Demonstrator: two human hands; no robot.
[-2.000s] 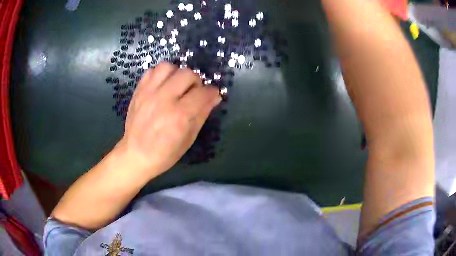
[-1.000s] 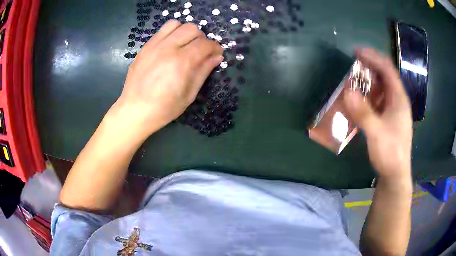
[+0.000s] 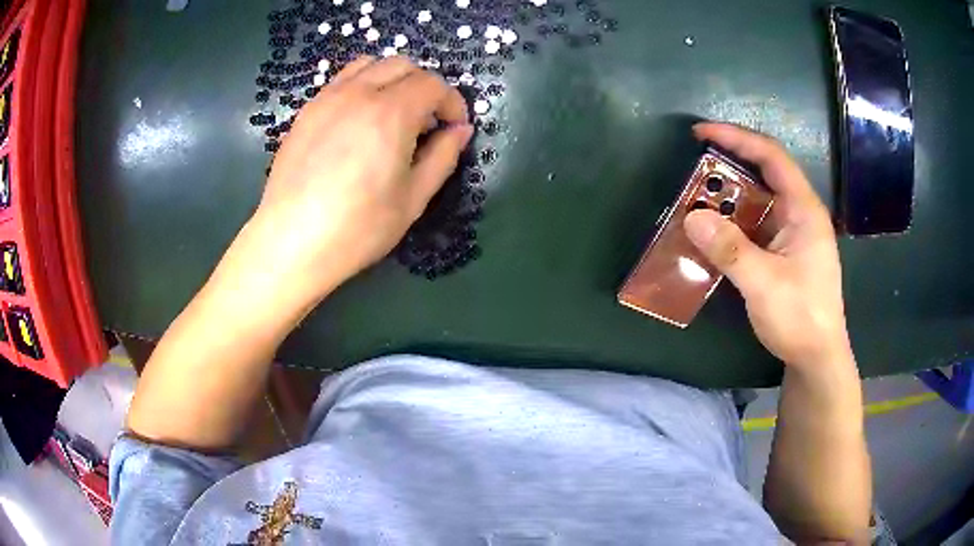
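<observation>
A copper-brown phone housing (image 3: 668,267) is in my right hand (image 3: 774,245), over the right part of the dark green mat. Its glossy back faces up, with round dark lens openings at its upper end. My right thumb lies on the back beside the openings. Small round pieces (image 3: 443,240), mostly black with some white faces, lie loose at the upper middle. My left hand (image 3: 358,160) is over this pile, thumb and forefinger bent towards each other at its right side. The fingertips are partly hidden, and I cannot tell whether they hold a piece.
A black smartphone (image 3: 876,128) lies on the green mat (image 3: 577,309) to the right of my right hand. Stacked red foam trays (image 3: 64,213) stand at the left edge, with black and yellow pieces in their slots. A grey floor with a yellow line shows below the table.
My right arm, earlier stretched towards the far side, has come back with the copper housing, now held steadier and further down-left than the smartphone. My left hand stays at the pile. The camera view has shifted.
</observation>
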